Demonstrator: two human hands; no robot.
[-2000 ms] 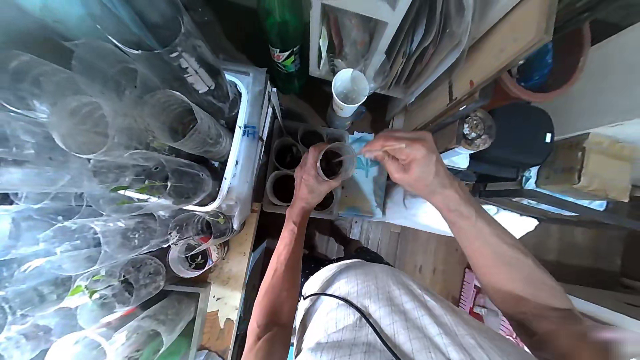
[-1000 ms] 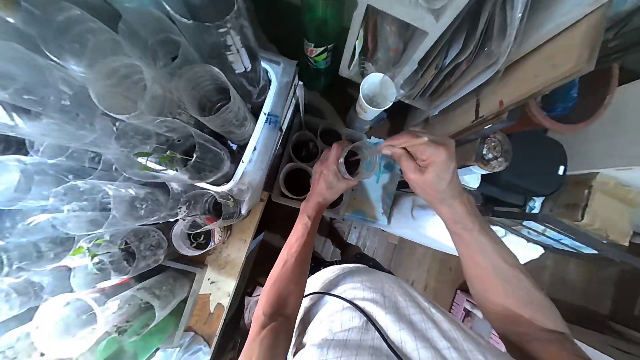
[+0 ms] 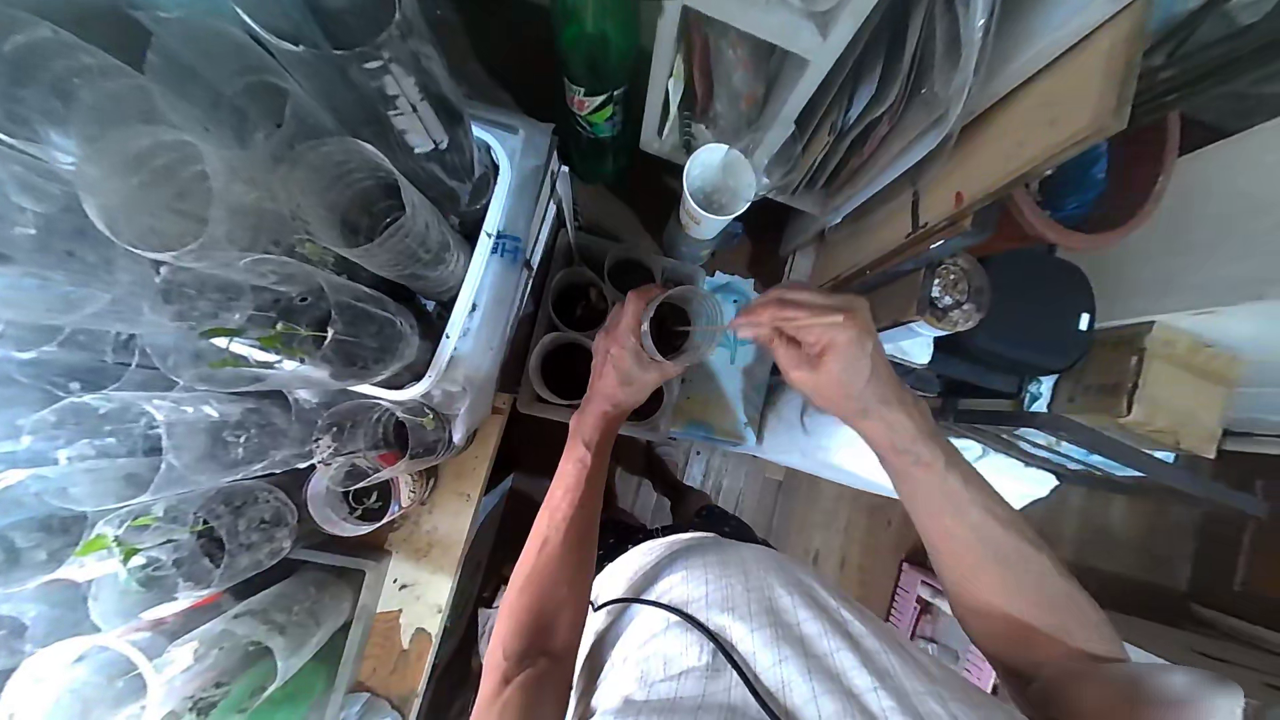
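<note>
My left hand [image 3: 630,355] grips a clear plastic cup [image 3: 683,325] with dark soil inside, tilted over a tray of cups. Between the fingertips of my right hand [image 3: 825,345] is a thin stick [image 3: 790,321], its tip inside that cup. Below and left, several soil-filled cups [image 3: 562,368] stand in the tray [image 3: 545,407]. A blue-and-white plastic packet [image 3: 722,400] lies to the right of the tray. Behind the hands stands a white paper cup [image 3: 718,180] on top of a clear container.
Many clear plastic bottles and sleeves [image 3: 280,320], some holding seedlings, crowd the left beside a white-rimmed bin [image 3: 485,270]. A green bottle [image 3: 597,90] stands at the back. On the right are a wooden board [image 3: 1000,150], a reddish-brown pot [image 3: 1160,190] and a jar [image 3: 955,290].
The cup remains in my left hand and the stick remains in my right, with small shifts of both hands. Nothing has plainly been taken up or let go.
</note>
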